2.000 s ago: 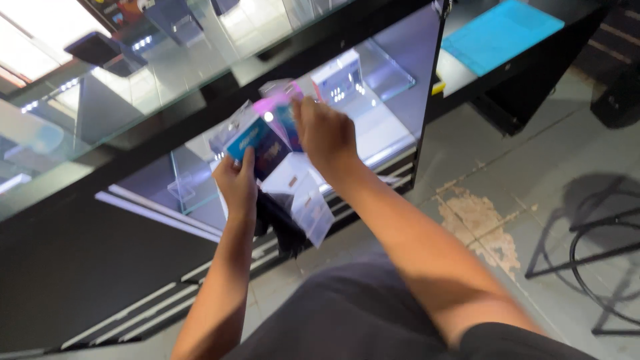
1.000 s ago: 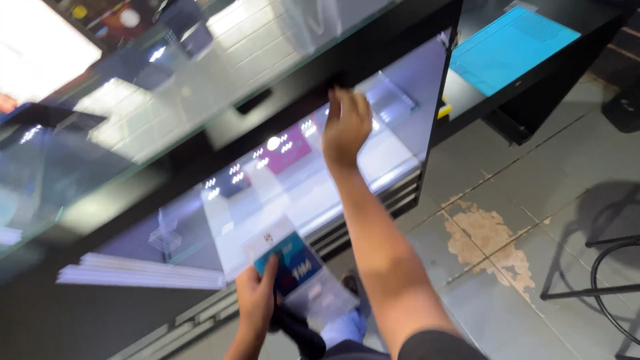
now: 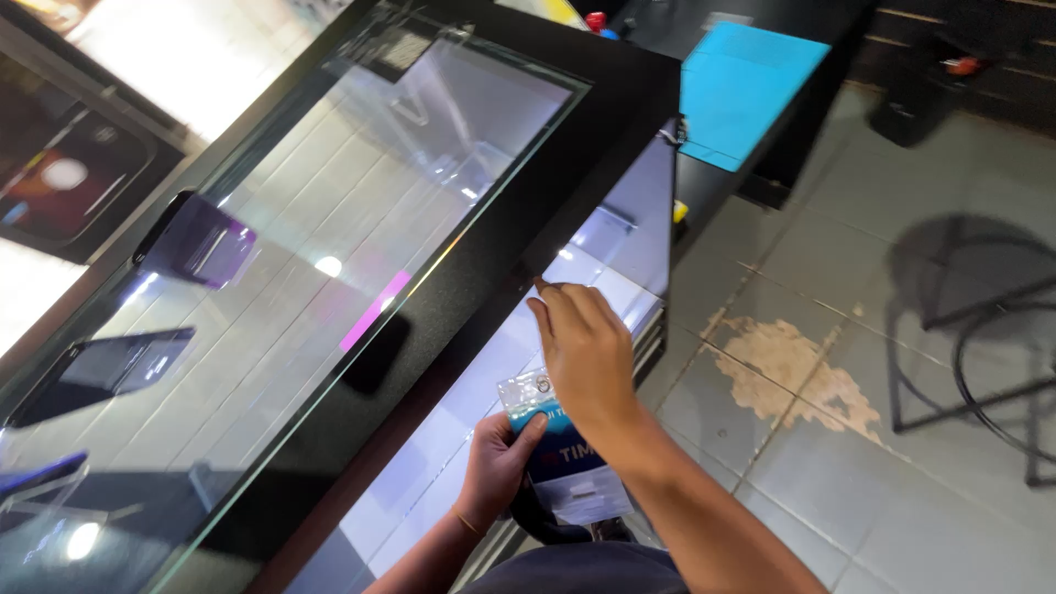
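My left hand (image 3: pixel 497 462) holds a clear plastic packet with a blue card (image 3: pixel 569 454) that bears writing, its thumb on the front. A dark strap or cloth hangs beneath the packet. My right hand (image 3: pixel 582 330) is above it, thumb and fingertips drawn together at the dark frame edge of the glass display case (image 3: pixel 495 223); whether something small is between them cannot be made out. The lit inside of the case shows behind both hands.
Phones on stands, one of them purple-tinted (image 3: pixel 198 239), are under the glass top. A black smartphone (image 3: pixel 378 353) is on the frame. A blue mat (image 3: pixel 751 91) lies on a dark bench at the right. A black metal stool (image 3: pixel 973 355) stands on the tiled floor.
Two seconds ago both hands were together at the packets. My right hand has since moved off to the frame edge, while the left keeps the packet. The view has swung.
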